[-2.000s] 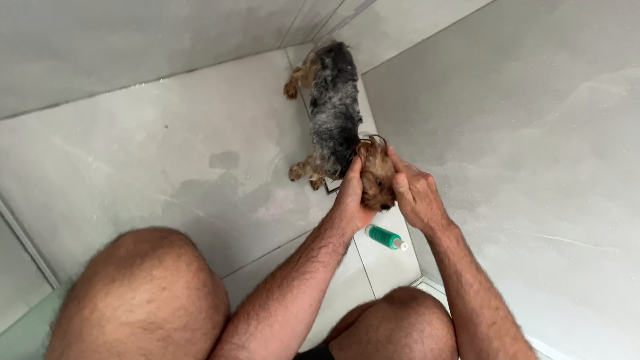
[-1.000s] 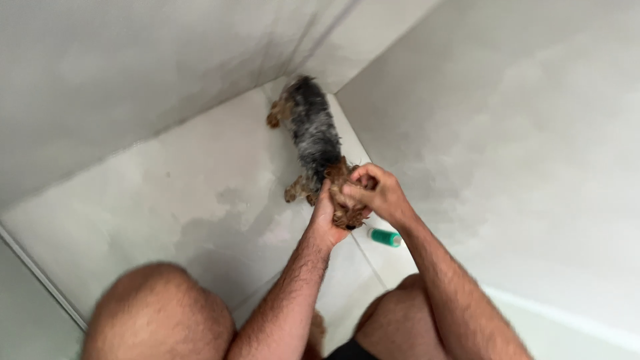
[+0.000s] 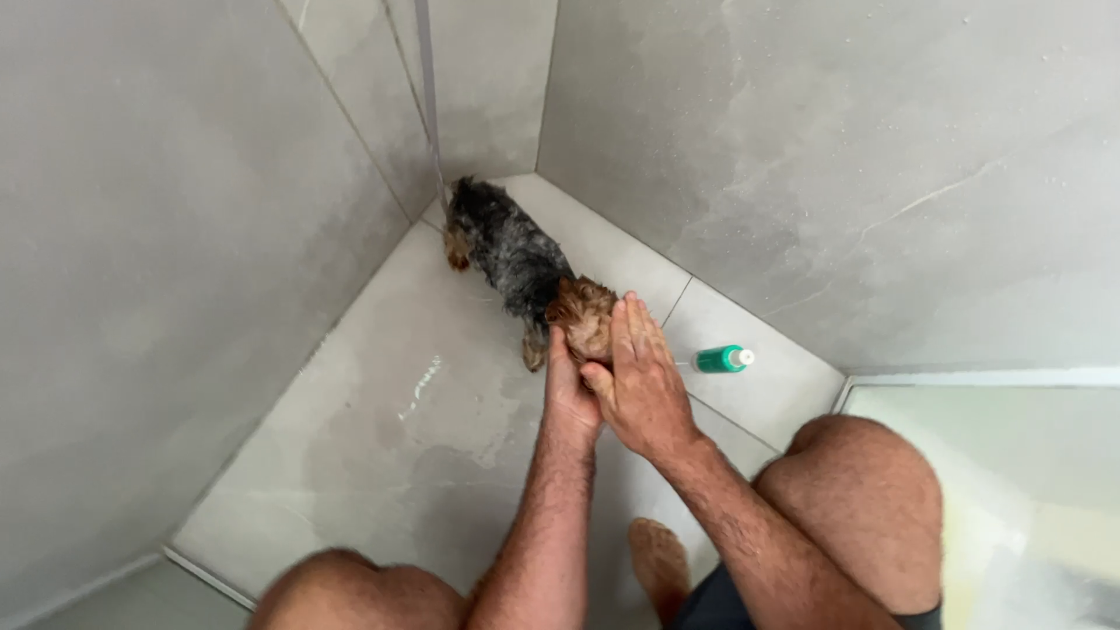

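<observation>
A small wet dog with a black-grey back and a tan head stands on the tiled floor, its rear toward the wall corner and its head toward me. My left hand cups the head from below and the left, its fingers partly hidden by fur. Against the right side of the head lies my right hand, fingers extended and close together, thumb near the muzzle. The dog's face is mostly covered. A green bottle with a white cap lies on its side to the right of my right hand.
Grey tiled walls meet behind the dog. A thin grey strip or hose runs down the wall near its rear. Water wets the floor. My knees and one bare foot are close below, with a glass panel at the lower right.
My right hand, bent at the fingers over the dog's head a second ago, now lies flat along its right side. My left hand stays under the head. The view has shifted.
</observation>
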